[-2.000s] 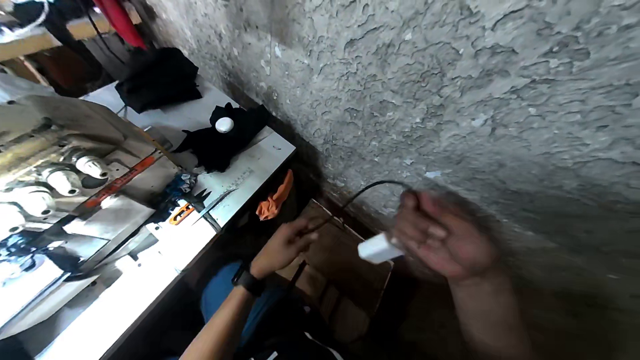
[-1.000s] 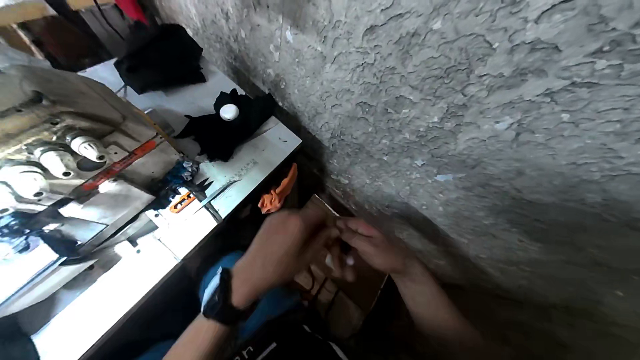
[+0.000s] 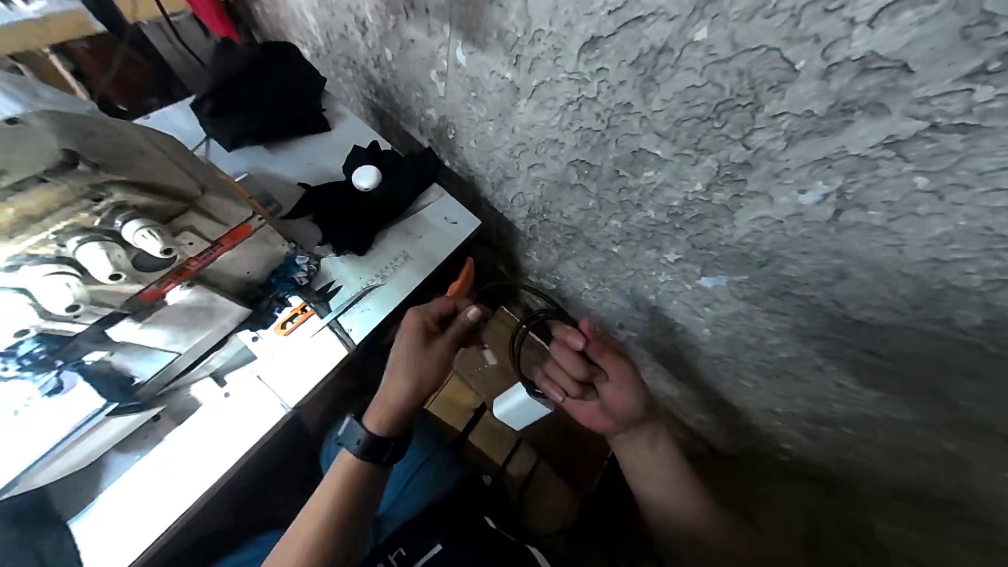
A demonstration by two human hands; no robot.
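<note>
My right hand [image 3: 594, 378] holds several loops of a thin dark cable [image 3: 517, 346], its fingers curled around them. Beneath those fingers hangs a white plastic block [image 3: 521, 405], like a small charger or plug. My left hand [image 3: 431, 350], with a dark watch on the wrist, pinches a stretch of the cable between thumb and fingers, to the left of the loops. The cable arcs from one hand to the other. Its far end is hidden by my left hand.
A sewing machine [image 3: 118, 205] stands on the white table [image 3: 441, 228] at left. On the table are orange-handled snips [image 3: 294, 319], black cloth [image 3: 260, 94] and a round white object [image 3: 366, 178]. Below the hands is a wooden box [image 3: 543, 492]; orange cloth [image 3: 462, 279] hangs beside the table. A rough grey wall [image 3: 748, 197] rises at right.
The cable showed as a single arc two seconds ago; now it lies in several loops in my right hand. My hands were close together one second ago and are now apart.
</note>
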